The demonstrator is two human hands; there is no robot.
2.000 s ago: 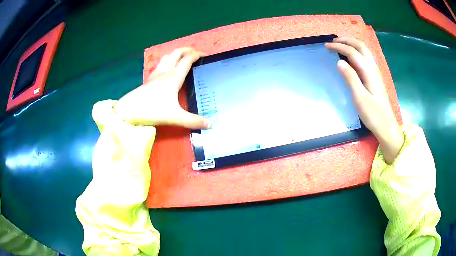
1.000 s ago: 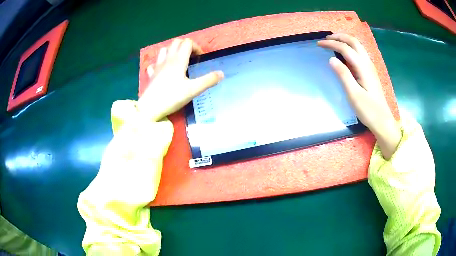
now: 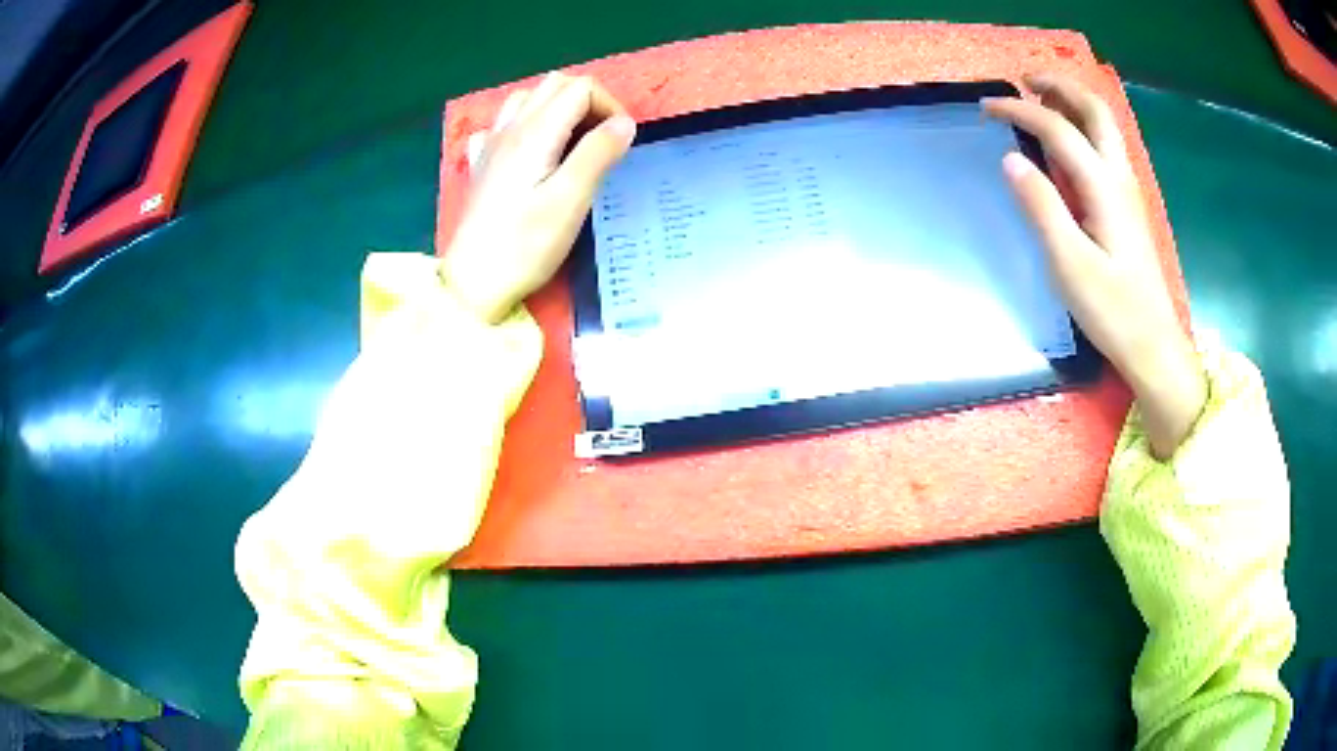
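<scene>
A tablet (image 3: 836, 279) lies on an orange-red foam tray (image 3: 763, 506). Its lit screen shows a mostly white window with a left-hand list and rows of text, with strong glare. A barcode label (image 3: 610, 440) is at its lower left corner. My left hand (image 3: 535, 184) is at the tablet's upper left corner, fingers bent, thumb over the corner. My right hand (image 3: 1092, 235) is at the upper right, fingers apart, fingertips over the screen's upper right corner. Whether either hand grips the tablet is hard to tell.
Another foam tray (image 3: 173, 144) with a dark tablet (image 3: 126, 147) lies at the upper left. Part of a further tray (image 3: 1298, 52) shows at the upper right edge. The trays lie on a glossy green surface (image 3: 763, 646). Green cloth (image 3: 59, 668) shows at the lower left edge.
My left hand has moved up from the screen's left side to the upper left corner. Rows of text now show in the window. The view has shifted slightly.
</scene>
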